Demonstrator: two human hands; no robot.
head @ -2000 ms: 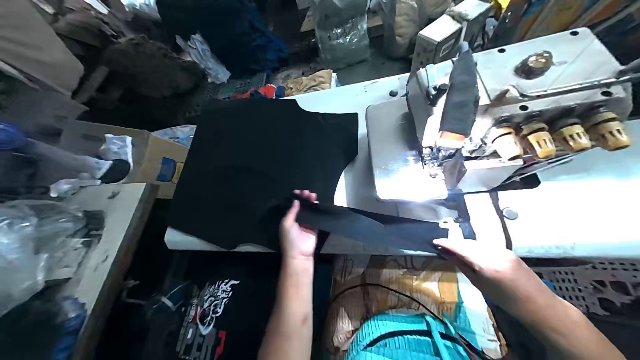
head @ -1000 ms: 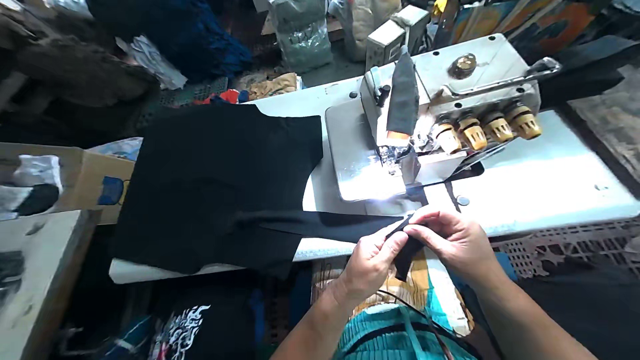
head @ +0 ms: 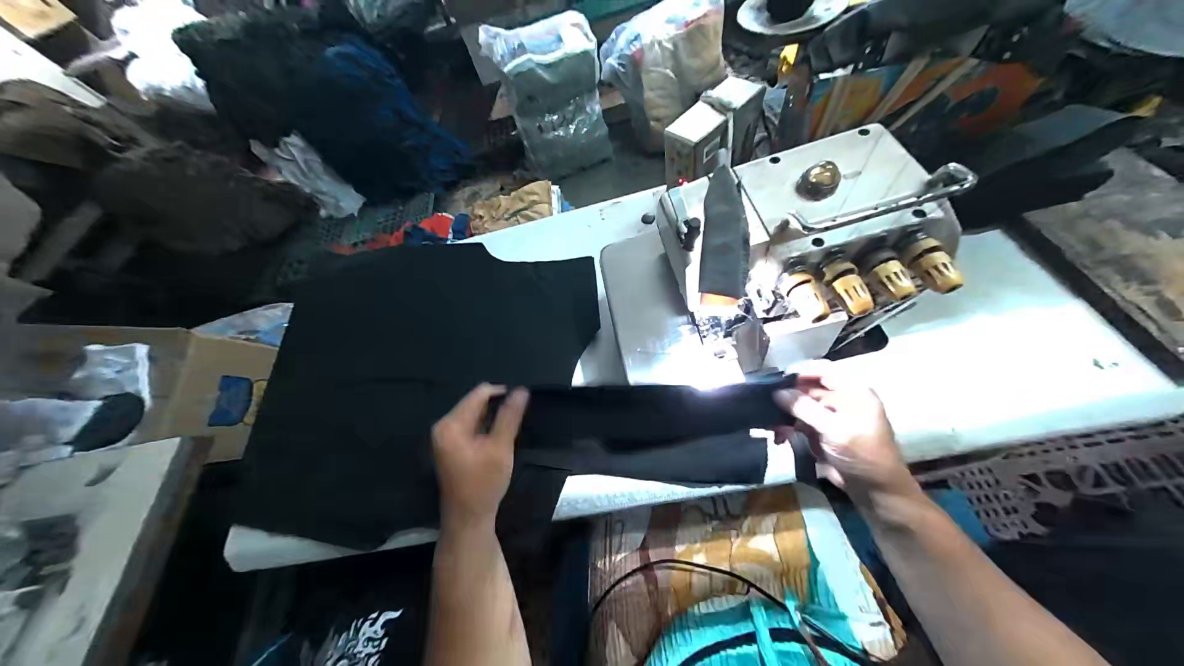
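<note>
A narrow black fabric strip is stretched between my two hands, just in front of the overlock sewing machine. My left hand pinches its left end between thumb and fingers, above the large black fabric panel on the white sewing table. At the strip's right end, my right hand grips the fabric close to the machine's lit front corner. Another length of black fabric lies below the strip along the table's front edge.
A cardboard box stands left of the table. Behind are plastic-wrapped bundles and a small box. A plastic crate sits below the table's right side, and patterned fabric lies at the front.
My hands were together at the strip's right end a second ago. Now my left hand has moved left along it, and the strip is spread between them.
</note>
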